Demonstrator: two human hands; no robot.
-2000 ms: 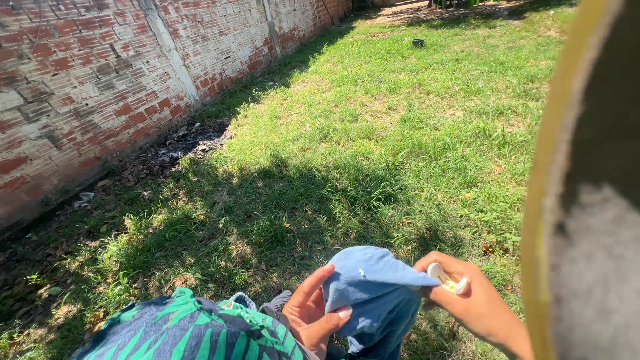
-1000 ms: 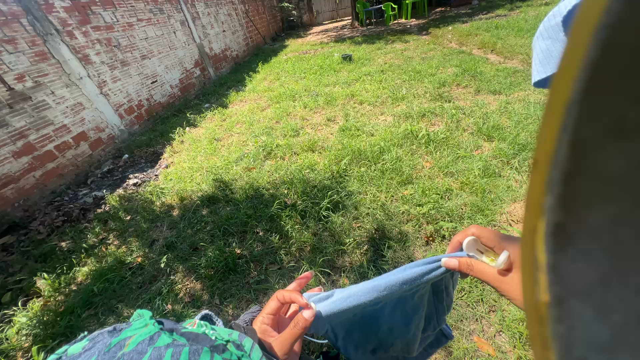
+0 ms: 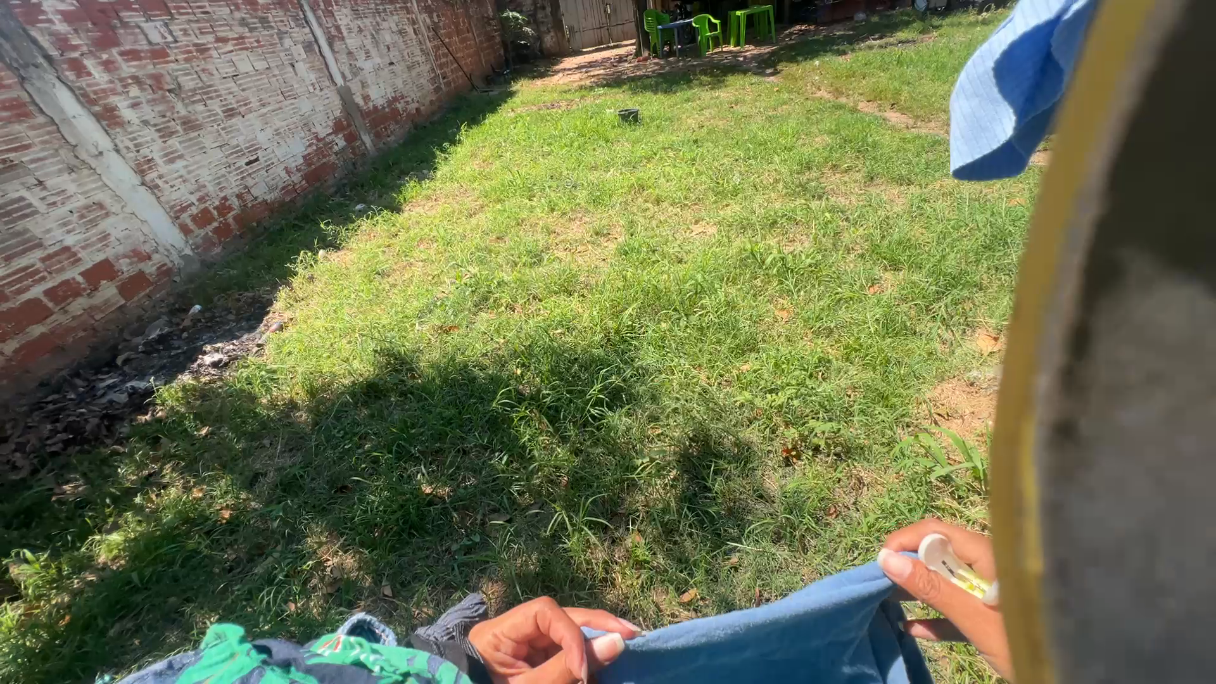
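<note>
A blue cloth garment [image 3: 760,638] is stretched between my two hands at the bottom of the head view. My left hand [image 3: 551,638] pinches its left end between thumb and fingers. The right end is held by my right hand [image 3: 955,584], which also has a white and yellow clothespin [image 3: 955,567] in its fingers. Just left of my left hand lies a bundle of fabrics, among them a green and dark blue leaf-print cloth [image 3: 313,660] and a dark striped one [image 3: 451,627]. The garment's lower part is cut off by the frame.
A large blurred object with a yellowish edge [image 3: 1021,418] blocks the right side. Beside it hangs a light blue cloth [image 3: 1007,90]. A brick wall [image 3: 237,114] runs along the left, with dark debris [image 3: 142,370] at its foot. Green chairs [image 3: 708,33] stand far back on the grass.
The blue garment, bunched between my hands two seconds ago, is now spread wider, with my hands farther apart. The view has shifted, bringing the hanging cloth and the chairs into sight.
</note>
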